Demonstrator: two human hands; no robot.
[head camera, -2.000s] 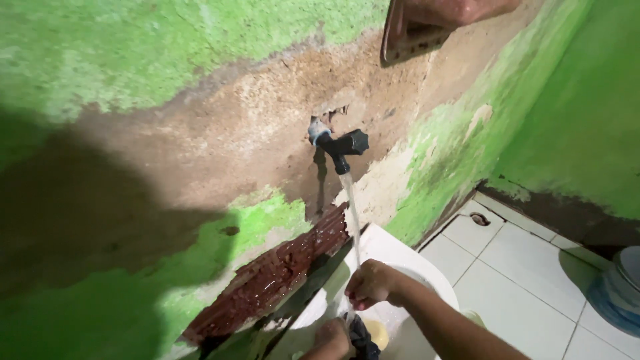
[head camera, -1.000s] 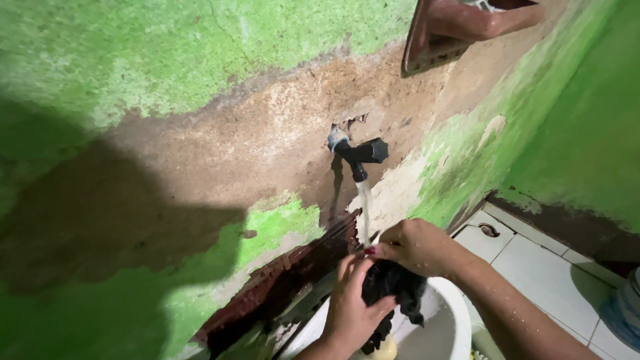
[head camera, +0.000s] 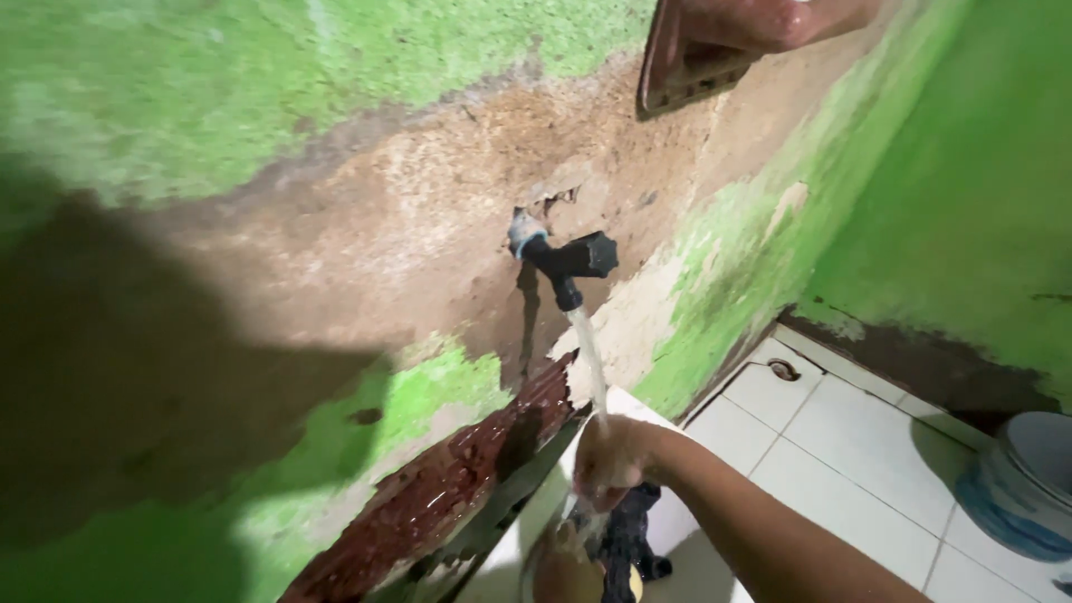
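Observation:
Water runs from a black plastic tap (head camera: 578, 258) on the wall onto my right hand (head camera: 611, 461), which is bent at the wrist right below the stream. A wet black cloth (head camera: 624, 536) hangs just under that hand; the fingers are blurred by water, so their hold on it is unclear. My left hand (head camera: 565, 565) is low at the cloth's left side, partly behind splashing water, its grip unclear. Both hands are over a white basin (head camera: 695, 561), with something pale yellow (head camera: 636, 584) partly showing behind the cloth.
A reddish-brown soap dish (head camera: 703, 71) is fixed high on the peeling green wall. A wet dark red ledge (head camera: 444, 494) runs along the wall left of the basin. White floor tiles (head camera: 863, 452) with a drain hole (head camera: 784, 369) lie right, beside a bluish bucket (head camera: 1017, 486).
A second ago both hands held the black cloth higher, close below the tap. Now the left hand and the cloth are lower, and water pours over the right hand.

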